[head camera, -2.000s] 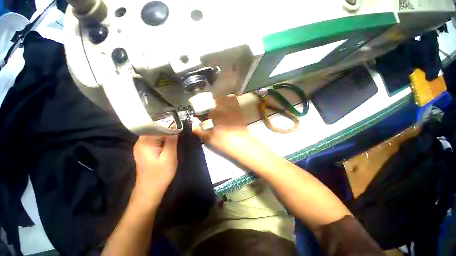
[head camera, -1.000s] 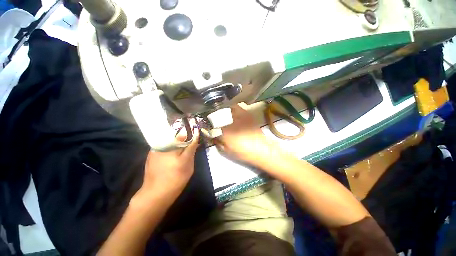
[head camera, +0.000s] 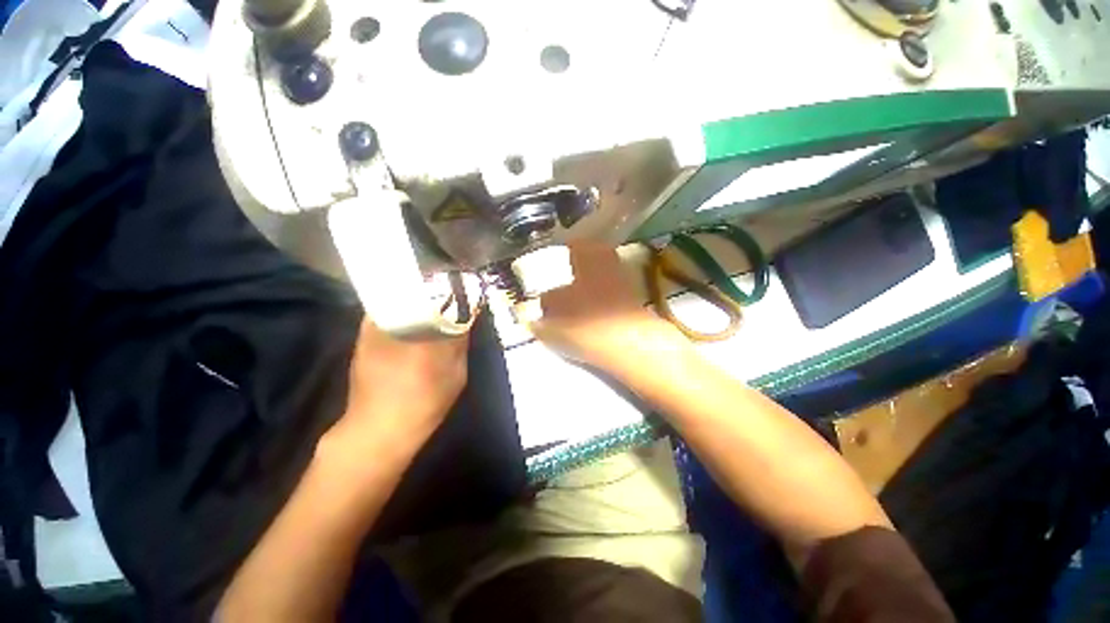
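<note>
The cream sewing machine head fills the top of the view. Black cloth lies to its left and runs under the needle area. My left hand is at the cloth just below the needle area, its fingertips partly hidden by the machine's white guard. My right hand is to the right of the needle, its fingertips hidden behind a small white machine part. What the fingertips hold cannot be made out.
Scissors with green and orange-tan handles lie right of my right hand. A dark smartphone lies beyond them. A yellow block is at the far right. The table has a green edge. Cardboard and black cloth are below right.
The view has shifted, so the machine sits further right and slightly higher than a second ago. My left hand's fingertips are now more hidden by the guard. Both hands remain near the needle.
</note>
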